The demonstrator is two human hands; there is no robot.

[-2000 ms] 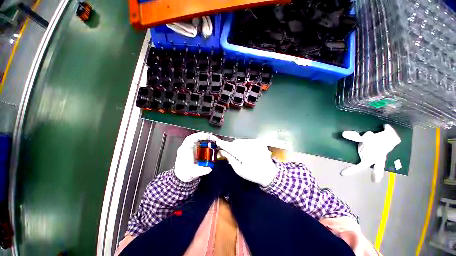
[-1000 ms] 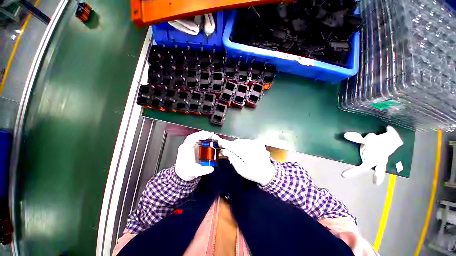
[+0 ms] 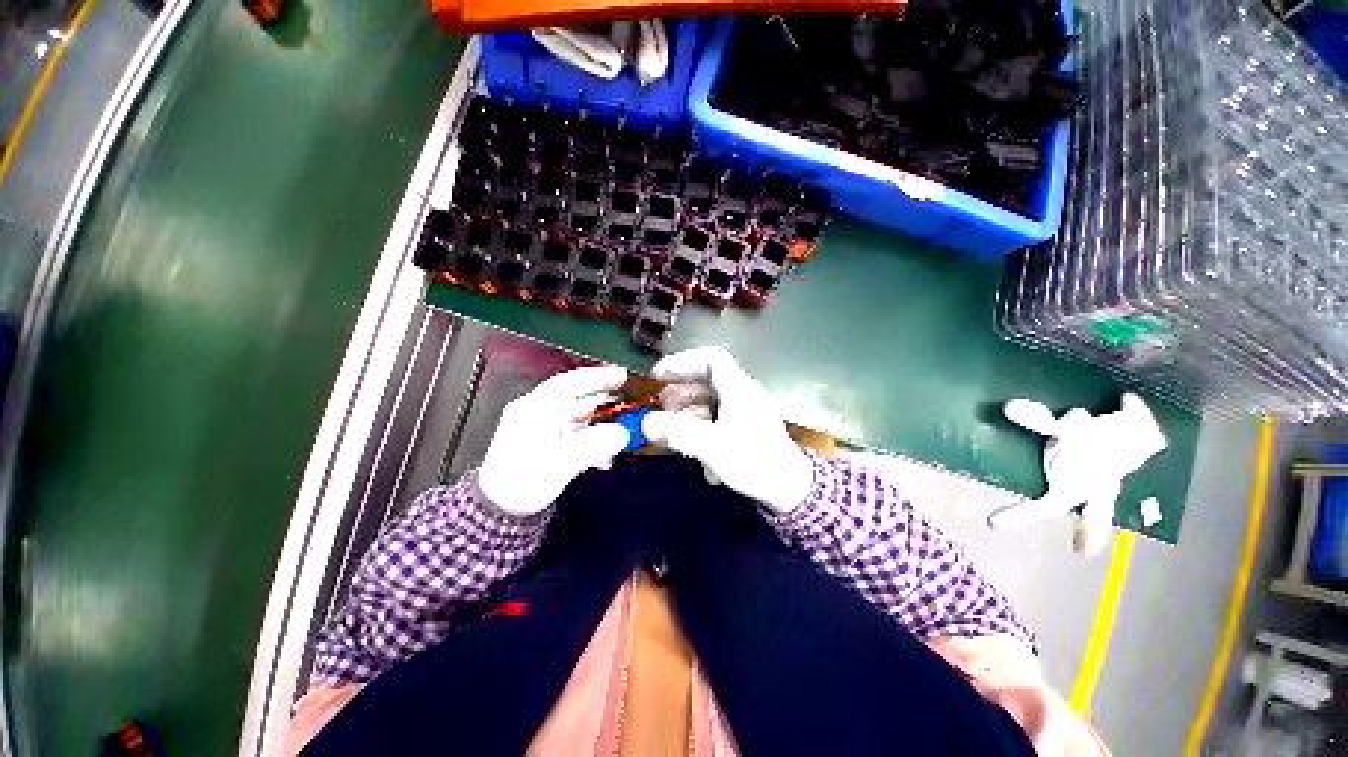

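Observation:
A small coil unit (image 3: 636,426) with a blue face and orange-copper parts is held above the lap, near the bench's front edge. My left hand (image 3: 550,439), in a white glove, grips its left side with fingers and thumb. My right hand (image 3: 735,439), also in a white glove, grips its right side. The fingertips of both hands cover much of the unit. Black housings (image 3: 591,271) with reddish-orange edges stand in packed rows on the green bench beyond the hands.
A large blue bin (image 3: 946,219) holds black parts. A smaller blue bin (image 3: 591,92) sits under an orange board (image 3: 665,12). Clear trays (image 3: 1168,252) are stacked at right, near a spare white glove (image 3: 1091,459). The green conveyor belt (image 3: 192,370) at left carries coil units (image 3: 133,738).
My right hand has moved from beside the unit to grip it, and the unit is turned and partly covered. The view has shifted, and a coil unit now shows at the belt's lower left.

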